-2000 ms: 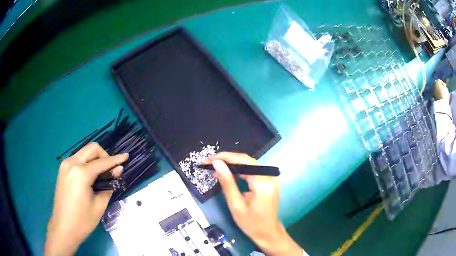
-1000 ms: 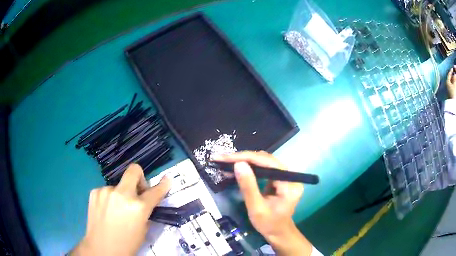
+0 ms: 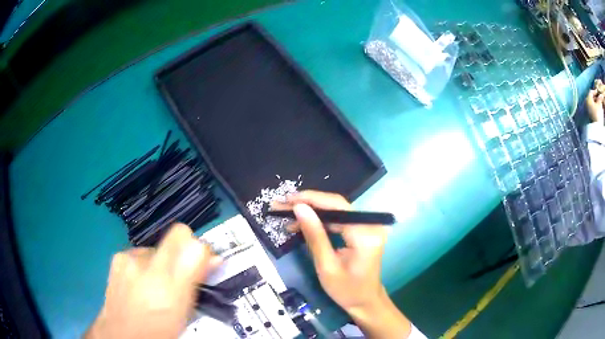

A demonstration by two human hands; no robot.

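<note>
My right hand (image 3: 345, 255) holds black tweezers (image 3: 351, 216) pen-like, their tips among the silvery metal pieces (image 3: 278, 228) at the near end of the black tray (image 3: 265, 106). My left hand (image 3: 156, 285) is blurred over the left part of the white fixture (image 3: 268, 281). Dark strips (image 3: 222, 298) show at its fingers and reach to the fixture's dark block; the grip itself is too blurred to tell. A heap of black strips (image 3: 159, 192) lies left of the tray, just beyond my left hand.
A clear bag of silvery pieces (image 3: 398, 73) lies beyond the tray. Clear blister trays (image 3: 531, 152) lie at the right. Another person's hand (image 3: 596, 102) and pale sleeve show at the right edge. A small dark and blue fitting (image 3: 302, 311) is on the fixture's right side.
My left hand has moved from the strip heap to over the fixture, where dark strips now show. The tweezers stay at the pile of pieces. The view has shifted slightly.
</note>
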